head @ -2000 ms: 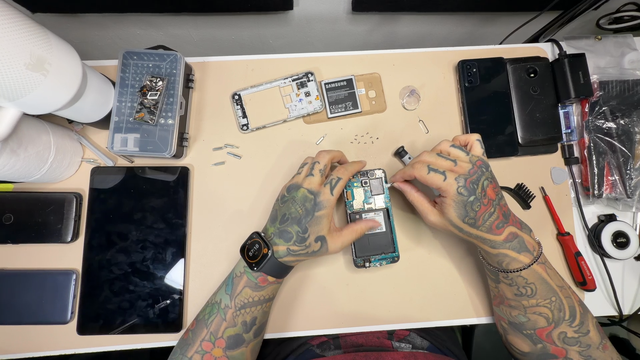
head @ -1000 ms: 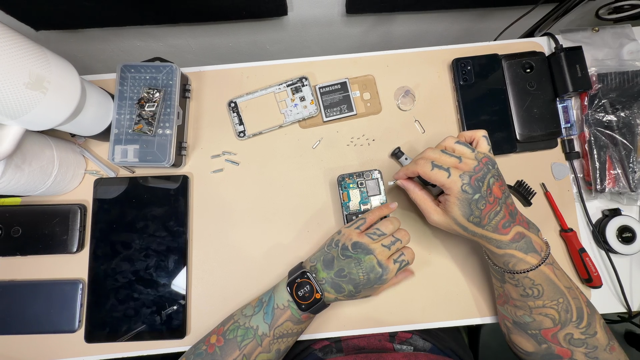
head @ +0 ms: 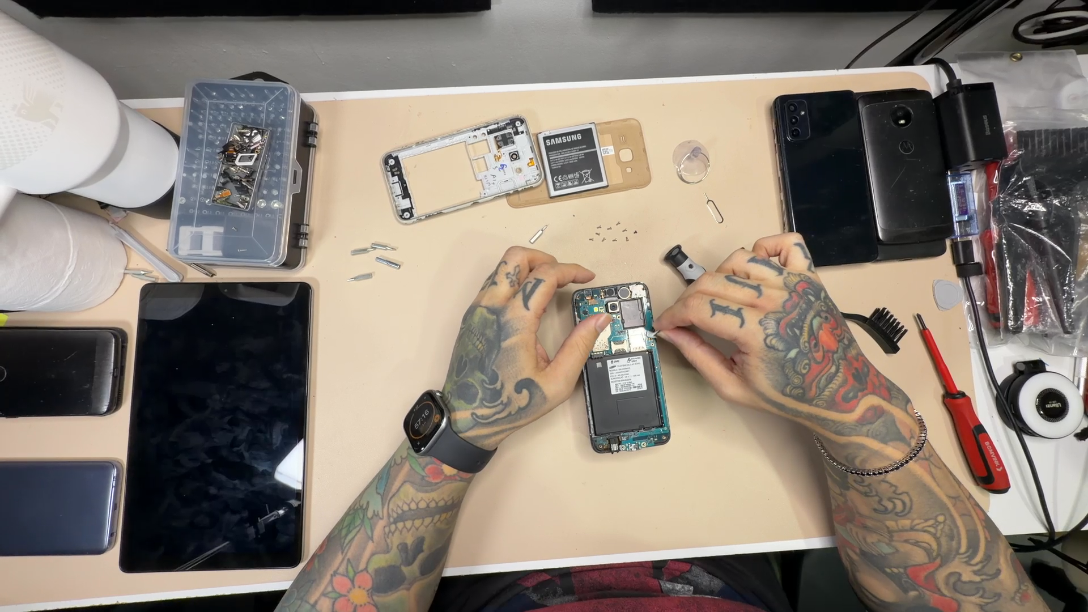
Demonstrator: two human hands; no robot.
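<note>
An opened smartphone with its circuit board bare (head: 625,395) lies upright in front of me on the mat. My left hand (head: 514,348) rests its thumb on the board's left side, the index finger arching over the phone's top left. At the board's right edge, my right hand (head: 739,319) pinches a small metallic piece (head: 654,333) between thumb and index finger; what it is cannot be told. A grey and black screwdriver handle (head: 684,263) shows beside that hand, partly hidden. Behind are the phone's mid-frame (head: 466,168), a Samsung battery (head: 574,160) on a gold back cover (head: 631,151), and tiny screws (head: 614,231).
At left are a black tablet (head: 217,425), two phones, driver bits (head: 374,249) and a clear-lidded case (head: 234,170). Two more phones (head: 824,178) lie back right. A black brush (head: 884,327), a red screwdriver (head: 969,425), a SIM ejector pin (head: 712,208) and cables are at right.
My left hand has moved from below the phone to its left side, with the thumb on the board. More of the phone shows than one second ago. My right hand remains at its right edge.
</note>
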